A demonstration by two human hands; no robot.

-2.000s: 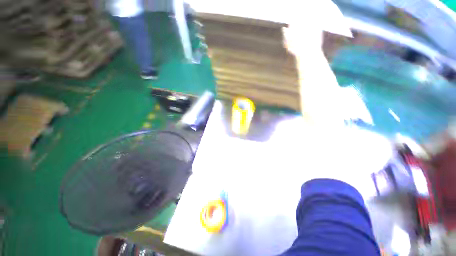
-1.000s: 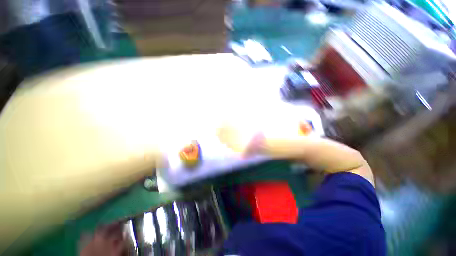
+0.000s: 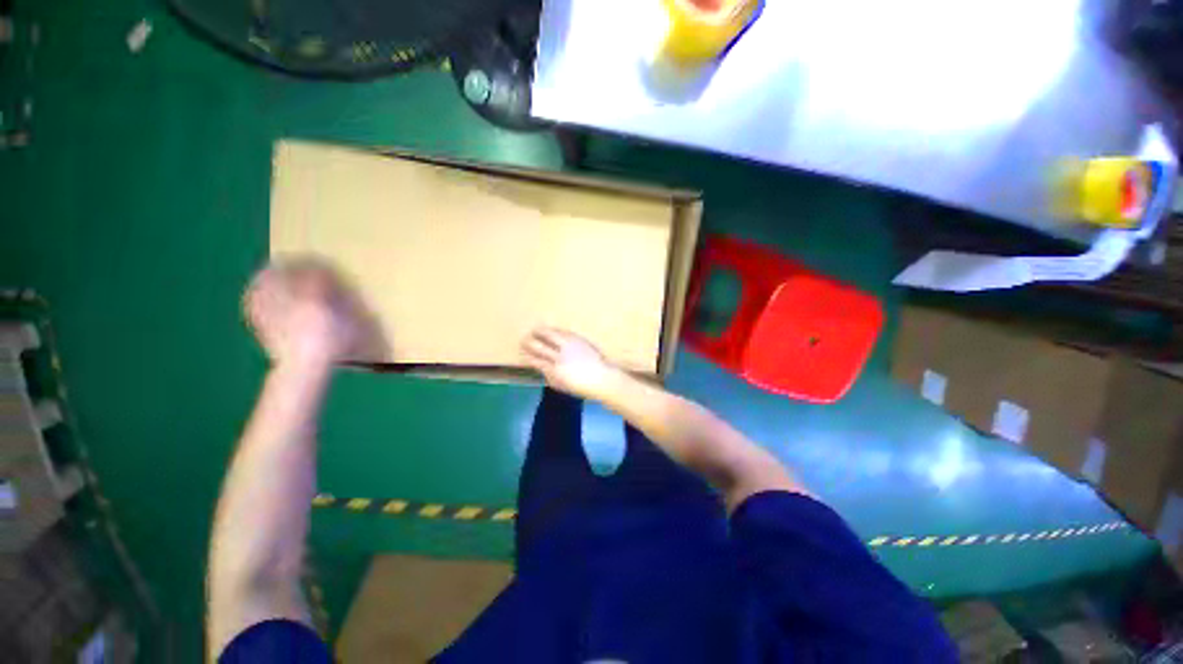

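A large brown shipping carton [image 3: 685,279] stands on the floor in front of me. A flat tan cardboard pad [image 3: 454,260] lies in it and covers what is below. My left hand [image 3: 305,311] is blurred at the carton's left end, over the pad. Its fingers cannot be made out. My right hand [image 3: 567,361] lies flat at the pad's near edge, right of the middle, with its fingers a little apart and nothing held.
A red plastic stool [image 3: 811,340] stands right of the carton. The shiny table [image 3: 882,91] above bears yellow tape rolls [image 3: 1118,192], with a paper strip [image 3: 1012,270] hanging off. A floor fan [image 3: 376,33] is at upper left. Brown cartons [image 3: 992,376] stand at right.
The view has turned from the table down to the floor. A large tan sheet spanned the view over the table; a tan pad now lies in the carton. The shiny black boxes are no longer visible.
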